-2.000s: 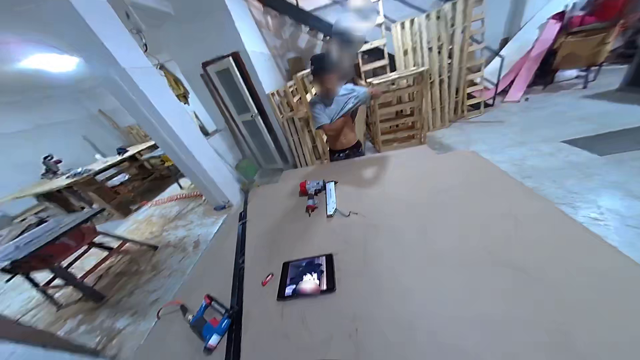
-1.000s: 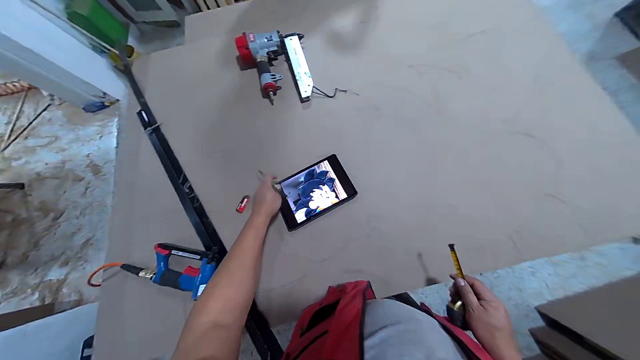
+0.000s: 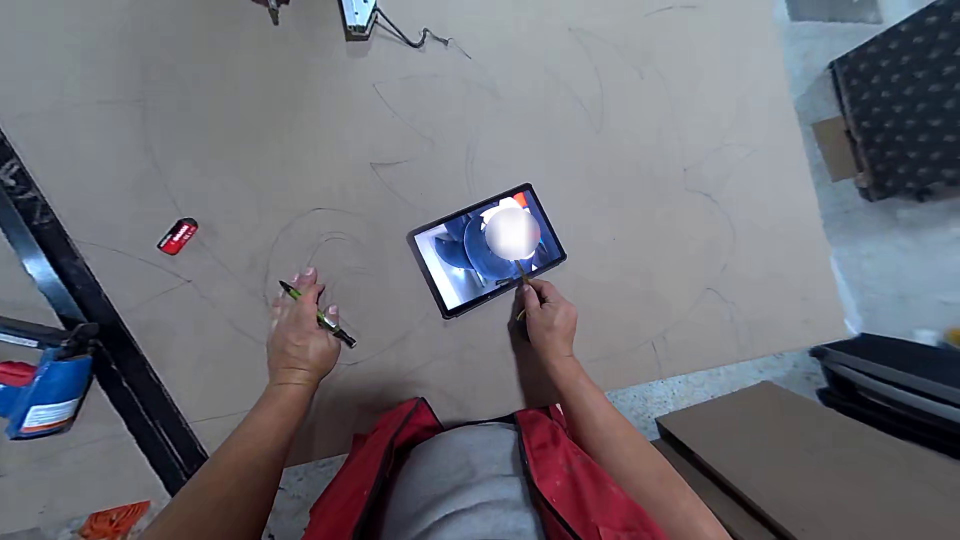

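My left hand point(image 3: 302, 337) rests low over the brown board point(image 3: 637, 150), with a green and black pen point(image 3: 327, 321) lying across its fingers and thumb. To its right a tablet point(image 3: 465, 274) in a dark case lies tilted on the board, its screen lit with a picture. At the tablet's lower right edge my right hand point(image 3: 553, 319) pinches a thin yellowish strip, perhaps a tape measure's blade, whose end reaches over the screen. Its case is hidden or too dark to tell. A red and black eraser or small block point(image 3: 178, 236) lies left of my left hand. Curved pencil lines mark the board.
At the top edge is part of a nail gun point(image 3: 358, 19) with a bent dark cord. A blue tool point(image 3: 52, 394) lies at the left beside a long black metal bar point(image 3: 97, 330). Stacked brown panels point(image 3: 810, 457) stand low at the right, below a dark patterned box point(image 3: 900, 97).
My left hand has left the tablet's edge and now has a pen. My right hand has moved from the board's near edge to the tablet. The view has shifted downward and closer.
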